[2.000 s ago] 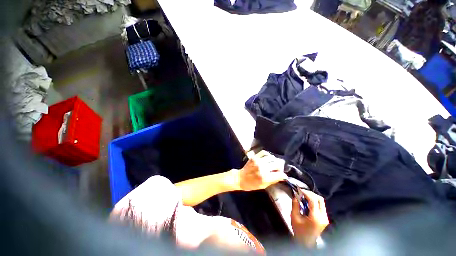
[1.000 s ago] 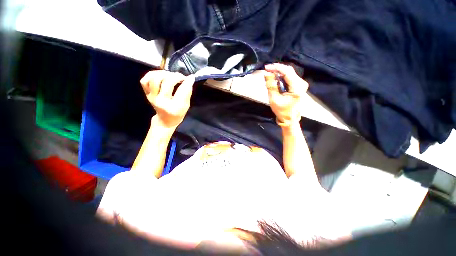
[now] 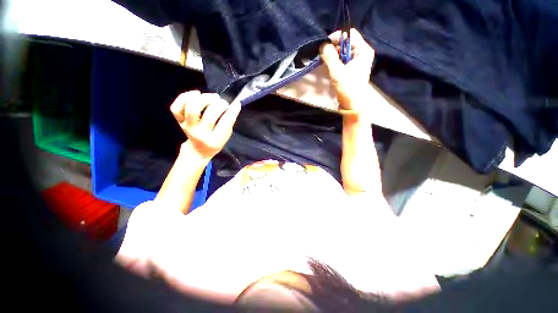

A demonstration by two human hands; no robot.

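A large dark navy denim garment lies over the table and hangs past its near edge at the right. Its open edge, a narrow dark band with paler inside showing, is stretched between my hands. My left hand pinches the band's left end, just off the table's near edge. My right hand is at the band's right end and holds blue-handled thread snips, with the thin blades pointing away from me. Whether the blades are closed is too small to tell.
The white table runs across the top. Below its edge at the left are a blue crate, a green crate and a red crate. Dark cloth lies below the table edge before me. A pale panel is at the lower right.
The open loop is now pulled into a long, narrow, slanted band. My right hand has moved away from me up over the cloth, and the snips show more clearly. My left hand has barely moved.
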